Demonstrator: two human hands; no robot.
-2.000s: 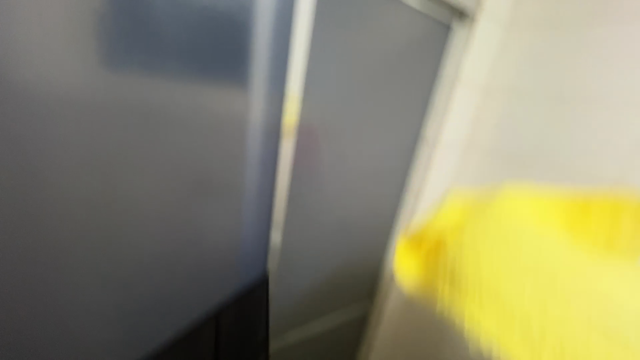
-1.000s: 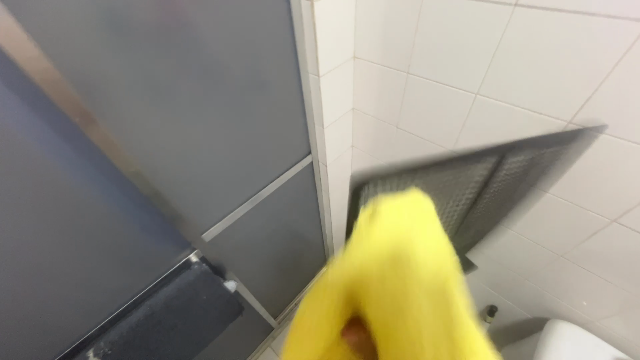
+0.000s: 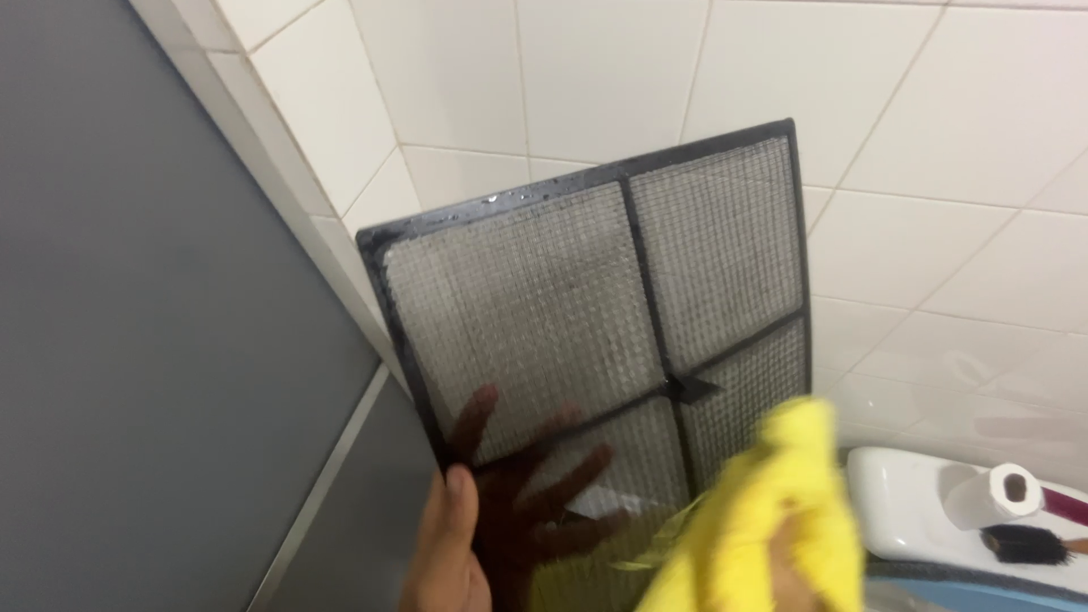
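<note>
A black-framed mesh air filter (image 3: 527,314) stands tilted in the middle, with droplets along its top rail. My left hand (image 3: 450,544) grips its lower left edge, the thumb in front and the spread fingers behind, seen through the mesh. In my right hand (image 3: 792,561) is a bunched yellow cloth (image 3: 765,510), blurred, in front of the filter's lower right part. The cloth covers most of that hand. Whether the cloth touches the mesh cannot be told.
Grey panels (image 3: 170,323) with a pale metal strip fill the left side. Behind the filter is a white tiled wall (image 3: 918,246). At the lower right, a toilet paper roll (image 3: 1003,495) and a black-bristled brush (image 3: 1024,544) lie on a white ceramic surface (image 3: 901,501).
The filter, blurred and partly behind the cloth one second ago, now shows more fully, with my left hand visible on it. The view has swung from the grey panels toward the tiled wall.
</note>
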